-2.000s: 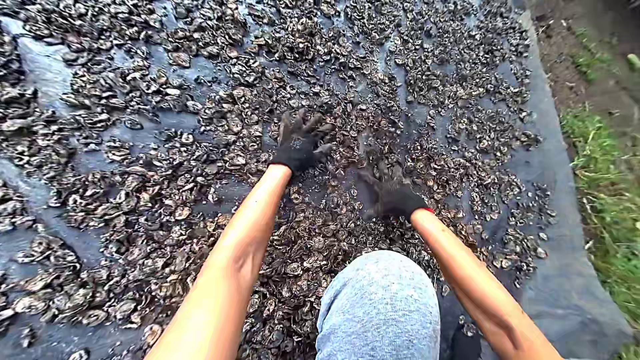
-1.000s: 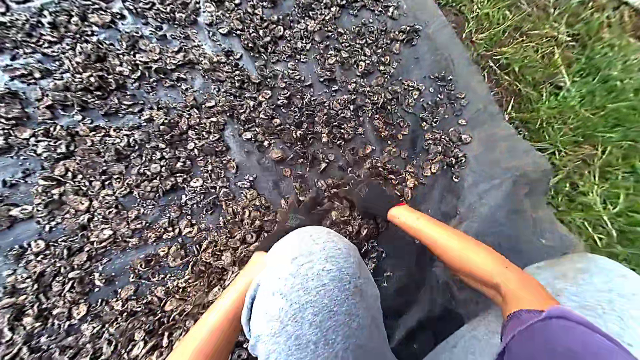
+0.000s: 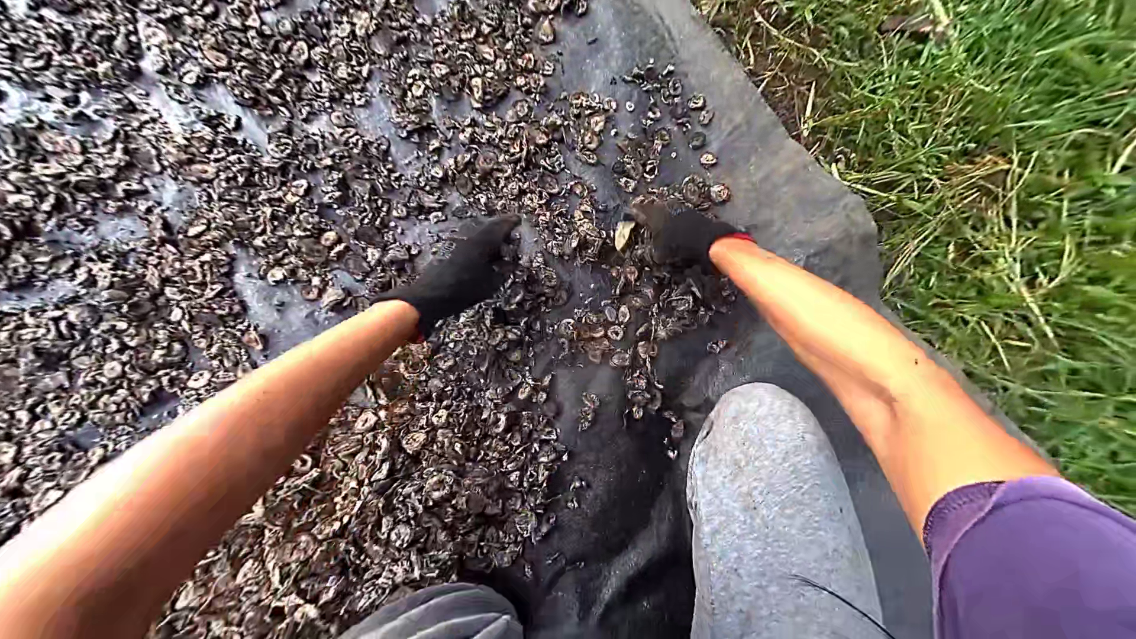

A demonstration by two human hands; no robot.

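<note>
Many small dark, shrivelled slices, which look like dried plant pieces, lie scattered (image 3: 426, 444) over a dark plastic sheet (image 3: 763, 169). My left hand (image 3: 466, 271), in a black glove, is over the slices left of the sheet's middle, its fingers pointing up and right. My right hand (image 3: 679, 232), in a black glove with a red cuff edge, touches slices nearer the sheet's right edge. A small yellowish piece (image 3: 625, 235) shows by its fingertips. The fingers of both hands are blurred or turned away, and whether they grip any slices does not show.
Green and dry grass (image 3: 1003, 177) borders the sheet on the right. My knee in grey trousers (image 3: 772, 497) rests low in the view, right of the middle, with more grey cloth (image 3: 444, 612) at the bottom edge. Wrinkles run through the sheet between them.
Both hands, close together by my knee one second ago, are now farther apart and out ahead of it. The view has shifted toward the sheet's grassy edge since two seconds ago.
</note>
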